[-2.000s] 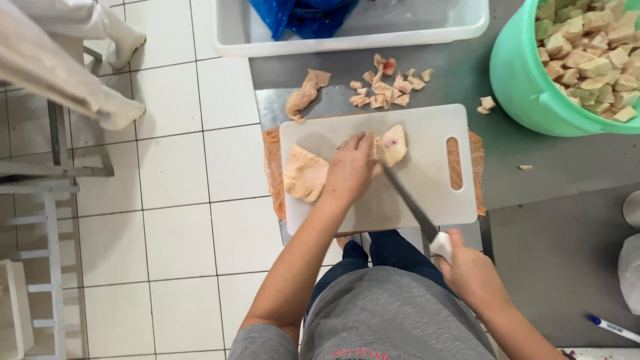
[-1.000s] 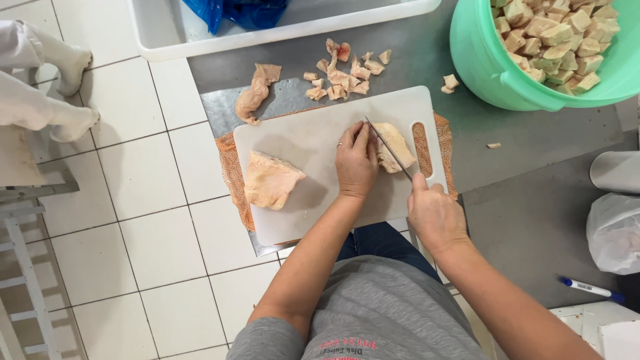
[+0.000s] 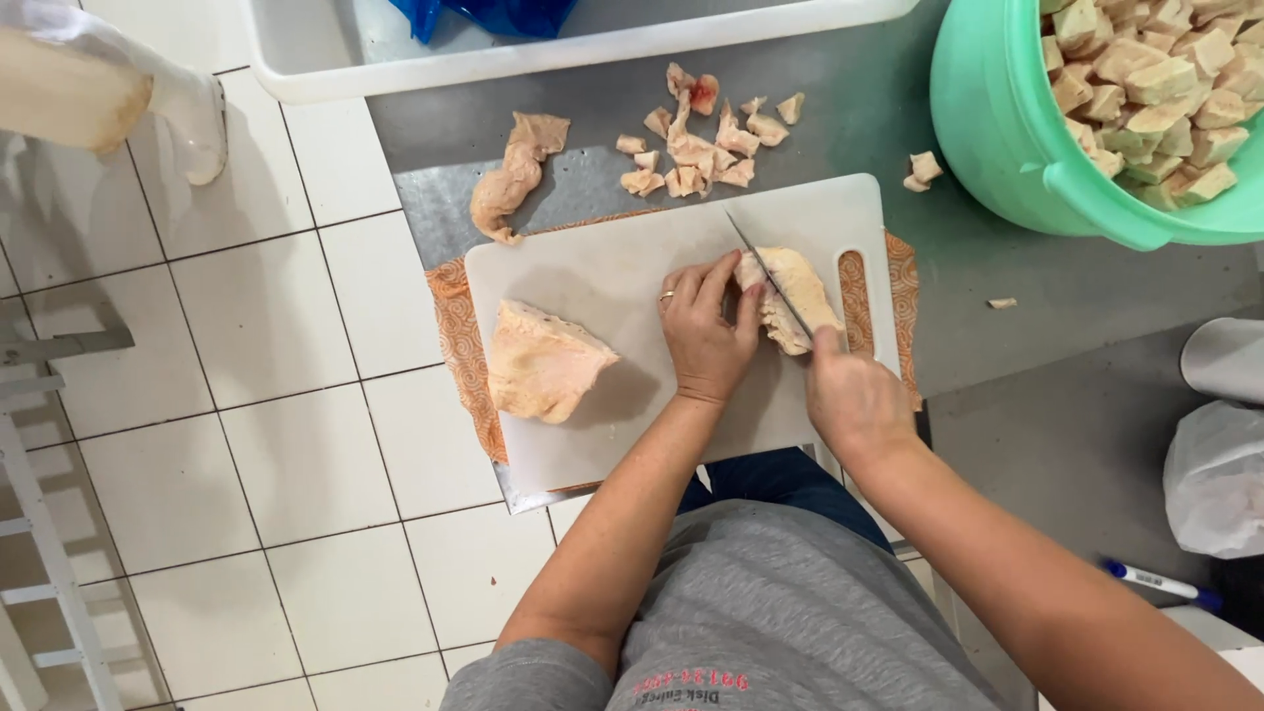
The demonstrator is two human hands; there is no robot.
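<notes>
My right hand [image 3: 857, 395] grips the handle of a kitchen knife [image 3: 778, 288], whose blade lies across a pale piece of raw meat or fat [image 3: 805, 281] on a white cutting board [image 3: 592, 252]. With its fingertips against the left edge of that piece, my left hand [image 3: 709, 326] steadies it; a ring is on one finger. To the left on the board rests a larger pale chunk [image 3: 543, 363]. Small trimmings [image 3: 696, 148] lie beyond the board on the metal table, beside a long curled strip [image 3: 518, 178]. The knife handle is mostly hidden in my fist.
A green bucket [image 3: 997, 128] of pale cubes stands at the upper right. A white tray [image 3: 592, 59] holding blue plastic [image 3: 494, 12] is at the top. Patterned orange cloth [image 3: 464, 346] lies under the board. At right are a plastic bag [image 3: 1220, 479] and marker [image 3: 1160, 581]. Another person's white boot [image 3: 197, 128] shows at left.
Two seconds ago the knife was right of the piece; it now lies across it. My right hand has moved closer to my left hand and the board.
</notes>
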